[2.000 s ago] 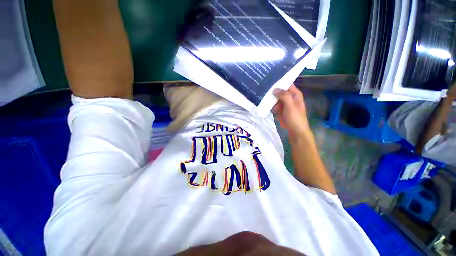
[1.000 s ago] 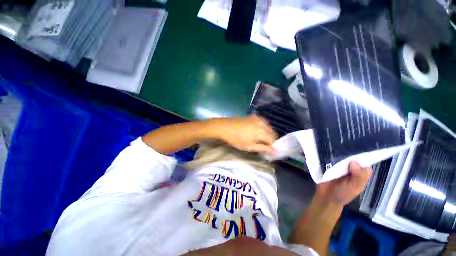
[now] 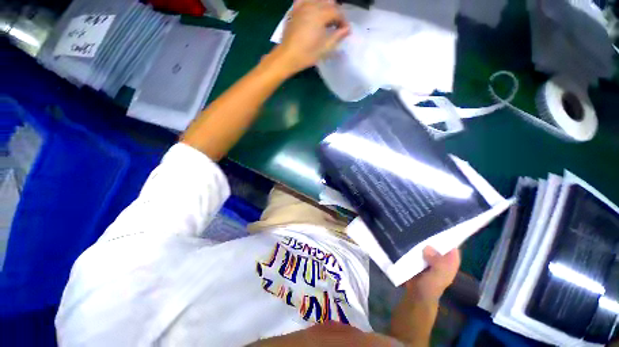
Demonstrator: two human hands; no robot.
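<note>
My right hand (image 3: 434, 271) grips the near white corner of a printed film (image 3: 407, 176), thumb on top. The film is glossy black with white text lines and a white border, tilted, with a bright light reflection across it. Another white-edged sheet shows under its right side. My left hand (image 3: 315, 30) is raised at the top centre, over the edge of white sheets (image 3: 400, 51). Its fingers are bent together and slightly blurred; I cannot tell whether they hold anything.
A label roll (image 3: 570, 112) lies at the right, its narrow strip (image 3: 502, 101) curling left. A stack of printed films (image 3: 570, 257) is at the lower right. Grey translucent films (image 3: 173, 71) fan out at the left, with a handwritten sheet (image 3: 85, 35). A red object (image 3: 180, 5) is at the top left.
My left hand has moved from near my body up to the far sheets. The film in my right hand has swung left and lower over the bench edge.
</note>
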